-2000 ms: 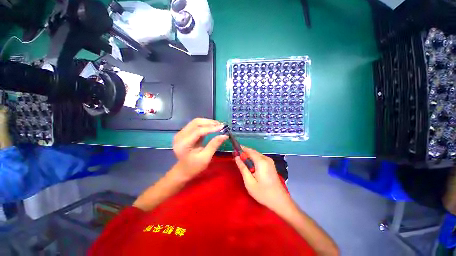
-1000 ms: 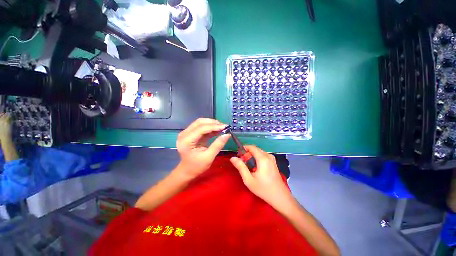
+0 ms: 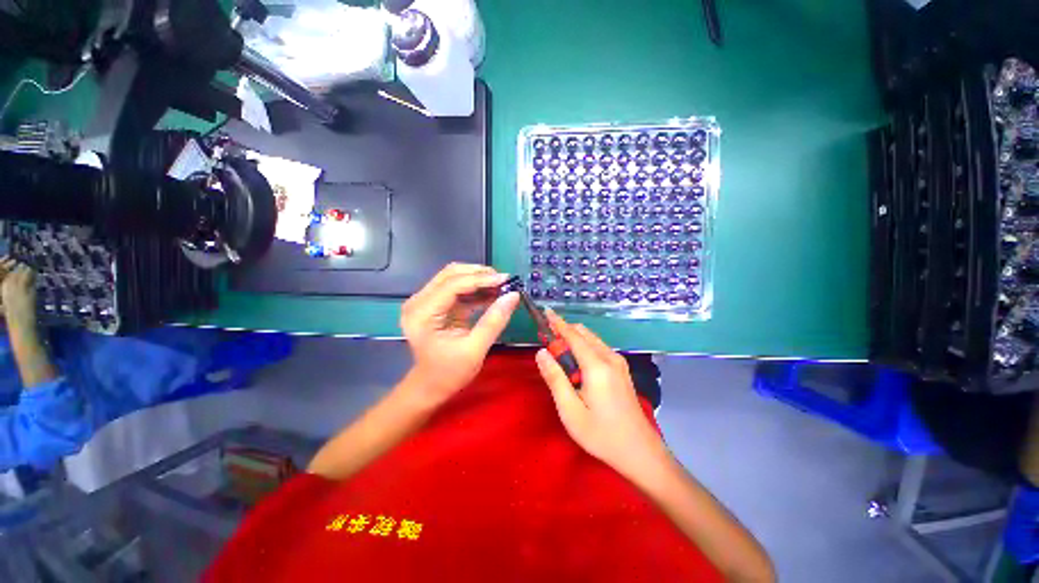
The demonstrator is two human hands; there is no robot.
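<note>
My left hand pinches a tiny dark lens part between thumb and forefinger, above the bench's front edge. My right hand is closed around the red-and-black handles of the small pliers. The dark jaws point up and left and reach the part at my left fingertips. Whether the jaws grip it is too small to tell. Just beyond my hands lies the clear blister tray, filled with a close grid of small dark round parts.
A black mat with a lit plate lies at left under the black microscope head. A white bottle stands behind. Black component trays are stacked at right. Another person's hand is at far left.
My hands keep nearly the same place; the part and plier tips shift very slightly. The view has shifted a little. The other person's hand at far left has come further into view.
</note>
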